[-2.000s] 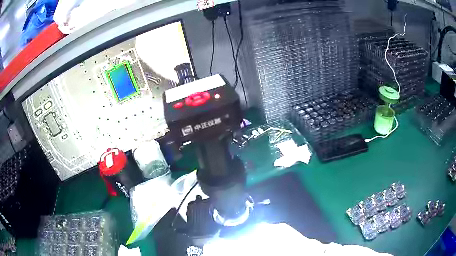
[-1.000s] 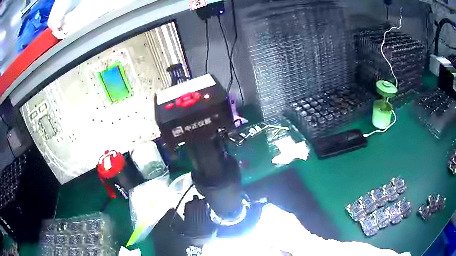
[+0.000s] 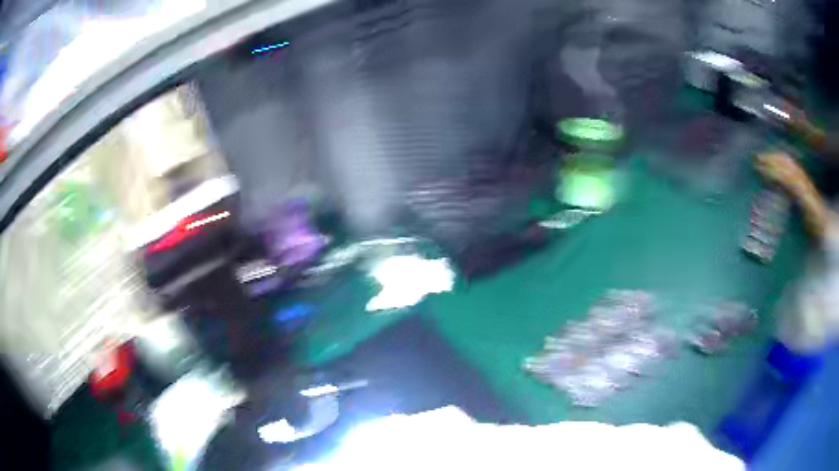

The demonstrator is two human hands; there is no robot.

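Observation:
The view is strongly blurred. A white overexposed shape (image 3: 534,446), a glove or sleeve of mine, fills the bottom edge beside and below the ring light (image 3: 317,416). No fingers show in it, and I cannot tell my left hand from my right or what either holds. The dark microscope head (image 3: 193,239) with red buttons stands at the left. The dark pad (image 3: 414,368) lies under the light. Small electronic modules (image 3: 603,350) lie in a blurred group on the green mat, with a smaller group (image 3: 722,327) to their right.
The monitor (image 3: 83,267) is at left, with a red-topped item (image 3: 111,370) and a plastic bag (image 3: 189,414) below it. White wipes (image 3: 411,281) and a green device (image 3: 589,179) are behind. At the right edge are another person's hand (image 3: 796,184) and a blue stool (image 3: 782,405).
The view has swung right, so the bench things sit further left and are blurred. The other person's hand and the blue stool have come into view at right.

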